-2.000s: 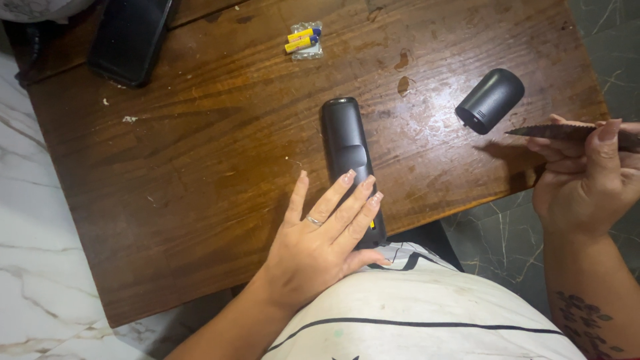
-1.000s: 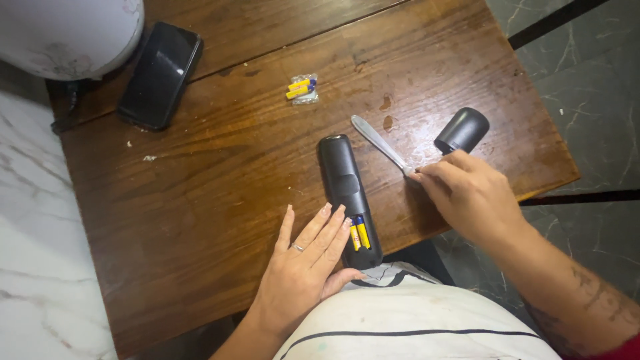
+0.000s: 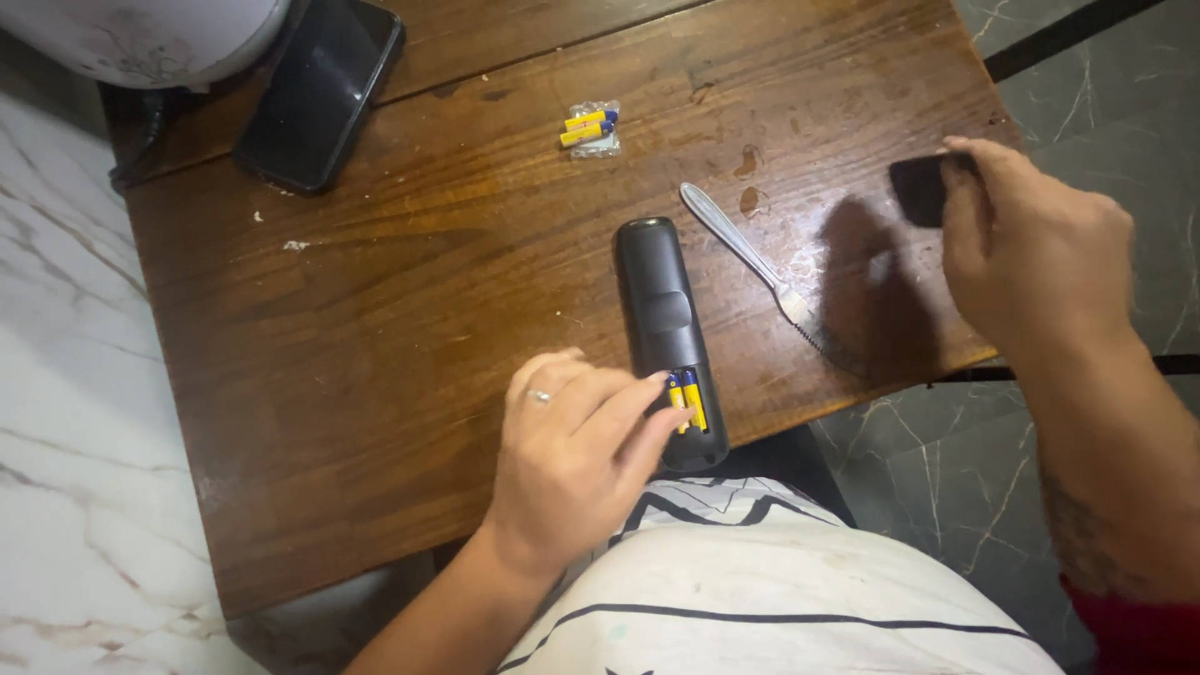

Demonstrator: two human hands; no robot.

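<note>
A black remote control (image 3: 660, 291) lies back side up near the table's front edge, its battery compartment uncovered. Two yellow and blue batteries (image 3: 695, 401) sit side by side in it. My left hand (image 3: 586, 436) is at the compartment, thumb and fingertips at the batteries; whether they are pinched is unclear. My right hand (image 3: 1036, 239) grips the black battery cover (image 3: 919, 190) over the table's right side. Between remote and cover lies a serrated table knife (image 3: 736, 239), handle pointing away from me. Farther back, two more yellow and blue batteries (image 3: 587, 128) rest on clear plastic wrap (image 3: 607, 146).
A black smartphone (image 3: 321, 94) lies at the back left, beside a white rounded appliance (image 3: 155, 42) with a dark cord. Small wet spots (image 3: 750, 161) and crumbs mark the wooden table (image 3: 375, 375). The table's front edge runs close to my body.
My right hand held the knife, set it on the table, and now has the battery cover. My left hand lay flat over the remote; its fingers have since drawn together at the batteries.
</note>
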